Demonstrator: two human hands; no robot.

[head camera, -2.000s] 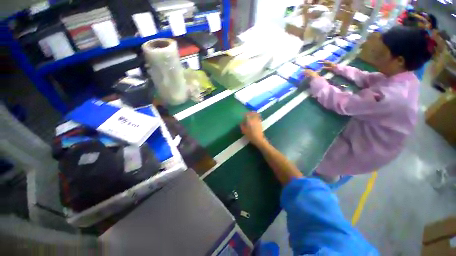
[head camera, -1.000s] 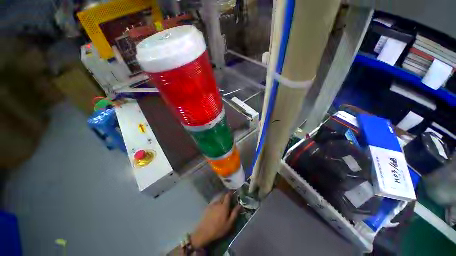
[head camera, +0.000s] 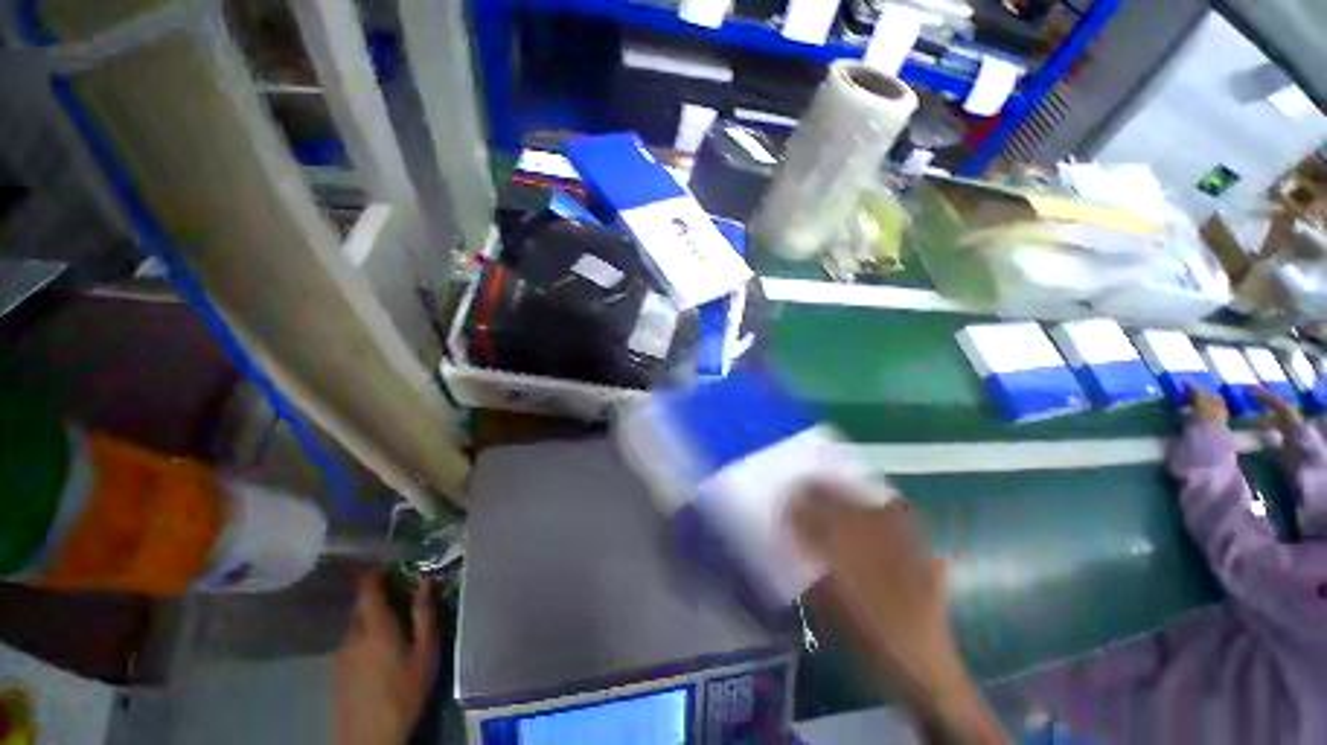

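Note:
My right hand (head camera: 873,560) grips a blue and white product box (head camera: 757,473), blurred, above the right side of the scale's grey pan (head camera: 582,560). The scale's display (head camera: 604,723) glows pale blue at the bottom edge. My left hand (head camera: 386,655) is at the left of the scale, beside the foot of the post, with thumb and fingers apart and nothing seen in it; its lower part is cut off by the frame edge.
A tray (head camera: 539,390) behind the scale holds black bagged items and a marked box (head camera: 677,248). A film roll (head camera: 833,157) stands behind. Several boxes lie on the green belt (head camera: 859,371), where another person's hands (head camera: 1237,408) rest. The signal tower (head camera: 153,510) and post (head camera: 248,233) stand left.
The view has swung left to the signal tower, then back right. My right hand has come over the scale with a box. My left hand stays near the post's foot.

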